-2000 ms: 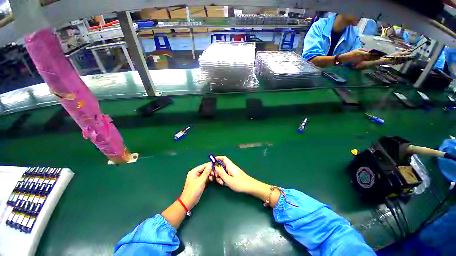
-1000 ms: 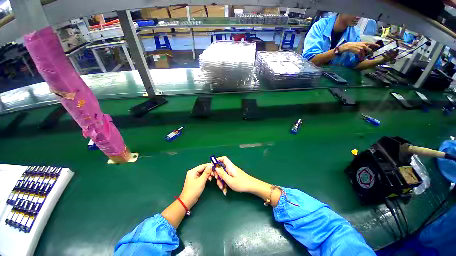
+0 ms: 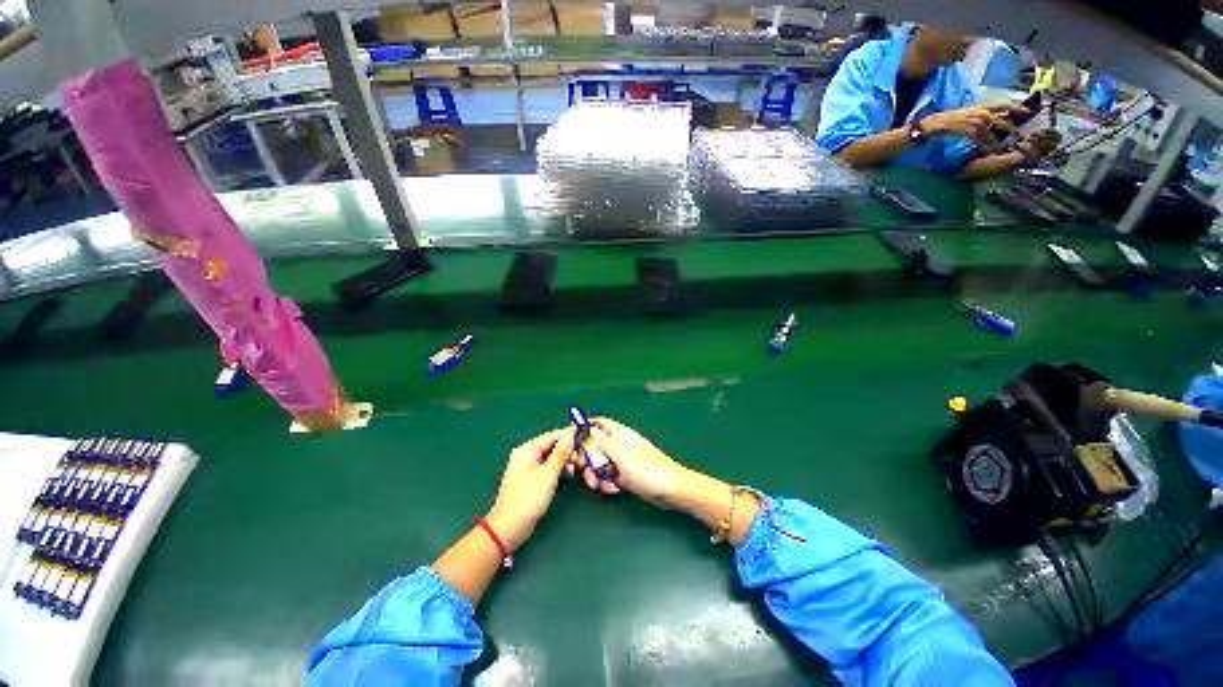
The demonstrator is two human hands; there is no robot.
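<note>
A small blue module [image 3: 594, 451] with a white and gold section is held above the green bench [image 3: 402, 537], its thin dark tip pointing up and away. My right hand [image 3: 630, 460] grips the module in its fingertips. My left hand [image 3: 534, 477] has its fingertips pinched together at the module's left side, near the tip. Whether the left fingers hold a small piece or the module itself is hidden. Both hands are bare and nearly touch.
Blue modules [image 3: 452, 354] and black slabs [image 3: 529, 281] lie on the conveyor belt. A pink-wrapped post [image 3: 215, 255] and a foam tray of modules [image 3: 141, 537] stand left. A black fan unit [image 3: 1026, 456] stands right. Clear trays [image 3: 617, 168] and a person [image 3: 892, 101] are beyond the belt.
The module between my hands has turned, and more of its white and gold section shows. The modules and slabs on the belt have moved left. The person across has moved their hands.
</note>
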